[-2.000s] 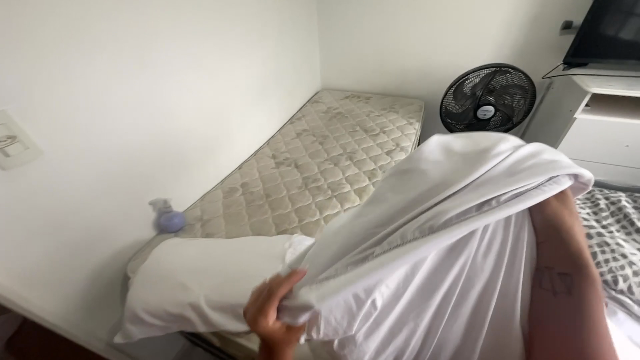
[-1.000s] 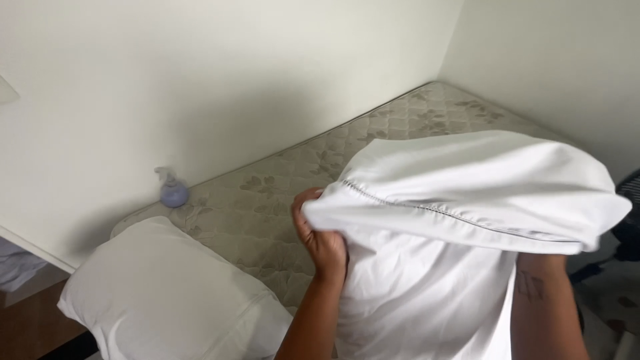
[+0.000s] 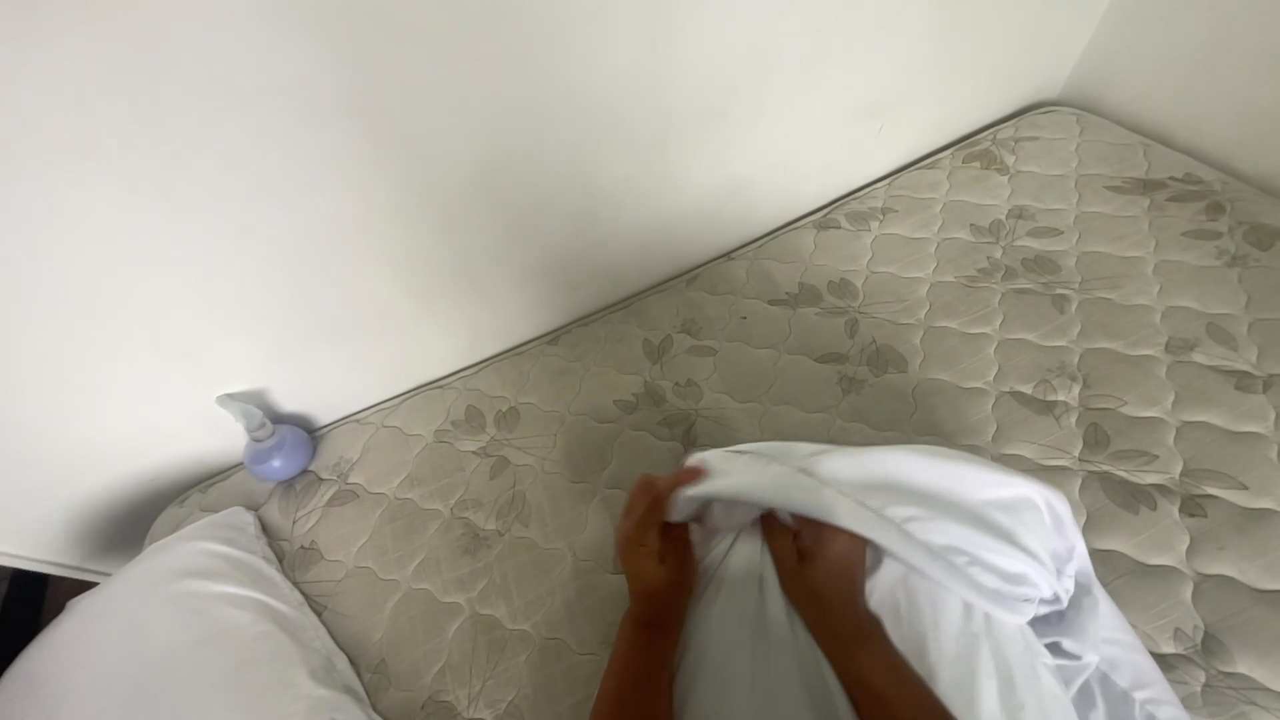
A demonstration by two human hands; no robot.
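A white cloth, bunched and folded over at its upper edge, hangs between my hands above the quilted mattress. My left hand grips the left end of that folded edge. Close to its right, my right hand is shut on the cloth beneath the fold, its fingers partly covered by fabric. What lies inside the cloth, if anything, is hidden. The mattress is beige with a leaf pattern. At the lower left a white pillow rests on it.
A purple spray bottle with a whitish head stands at the mattress's far left corner, against the white wall. The wall runs along the mattress's long side and meets another wall at the upper right. A dark gap shows at the lower left edge.
My right hand has come in from the right to beside my left hand, and the cloth's spread-out top has collapsed into a bunch. The view has turned and moved closer to the mattress.
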